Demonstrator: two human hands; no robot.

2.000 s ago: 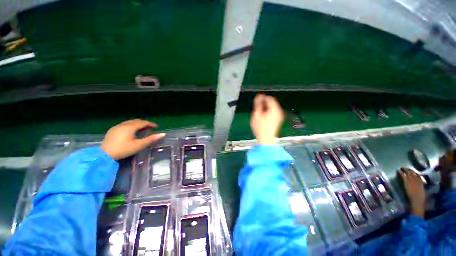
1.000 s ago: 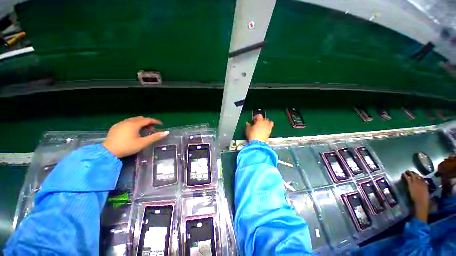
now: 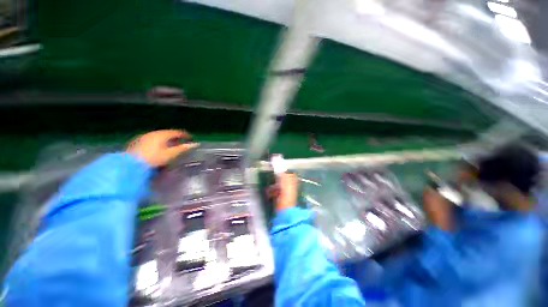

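Observation:
The view is strongly blurred. A clear blister tray [image 3: 207, 201] lies in front of me, with dark phone units [image 3: 193, 234] in several pockets and a green strip [image 3: 152, 211] near its middle. My left hand [image 3: 161, 147] rests over the tray's far edge, thumb and fingers apart, with nothing seen in it. My right hand [image 3: 286, 190] is just right of this tray, below the white post. It appears closed on a dark phone unit [image 3: 265, 181], whose outline is smeared.
A neighbouring clear tray [image 3: 327, 207] with units lies to the right. A person in a blue smock [image 3: 481, 252] works beyond it. The green conveyor [image 3: 342, 141] runs behind a white rail [image 3: 372, 158], with a blurred unit on it. A pinkish frame [image 3: 166, 93] sits on the ledge.
My right hand has come back from the conveyor towards me, and the unit it was touching has left the belt. My left hand stays at the tray edge. The view has swung right.

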